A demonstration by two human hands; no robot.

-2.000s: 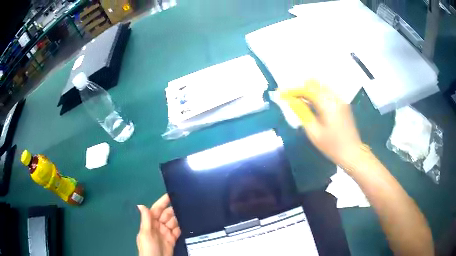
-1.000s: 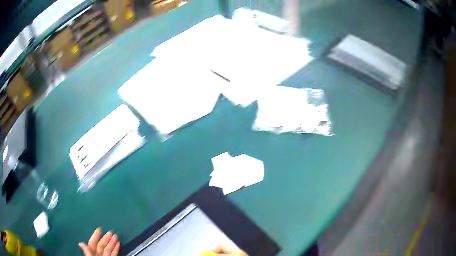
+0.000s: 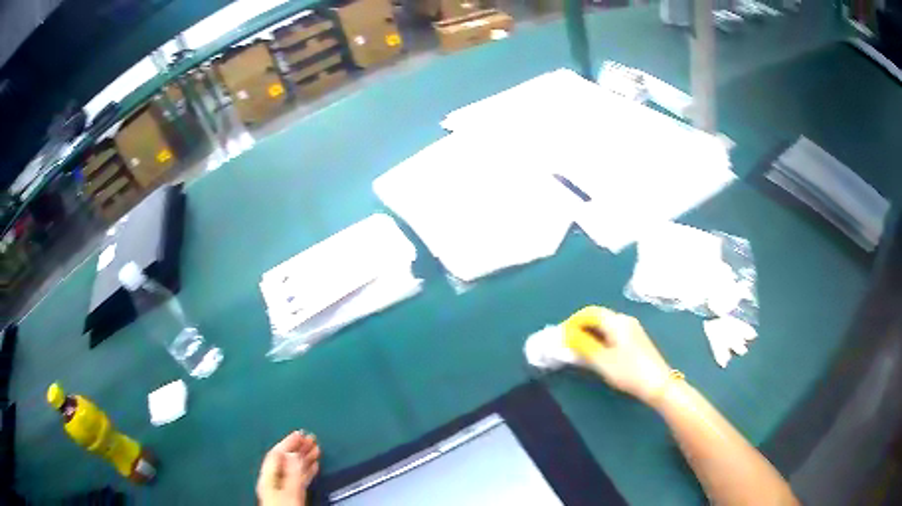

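A closed silver-grey laptop (image 3: pixel 460 472) lies on a black foam pad (image 3: pixel 569 435) at the bottom centre, cut off by the lower edge. My right hand (image 3: pixel 621 351), with yellow finger covers, holds a white wiping cloth (image 3: pixel 547 348) over the green mat, just beyond the pad. My left hand (image 3: pixel 289 468) is beside the pad's left corner, fingers loosely curled, with nothing visible in it; it is partly cut off by the lower edge.
A yellow bottle (image 3: pixel 99 433), a clear bottle (image 3: pixel 170 321) and a folded wipe (image 3: pixel 168 402) are at left. Printed sheets (image 3: pixel 341 282), white bags (image 3: pixel 485 203) and a bag of wipes (image 3: pixel 682 267) lie beyond. Closed laptops (image 3: pixel 141 252) lie far left, a grey stack (image 3: pixel 829 190) far right.
The laptop, open at first, is now closed. My right hand has moved from the lid out beyond the pad, holding the cloth. The camera view has also swung.
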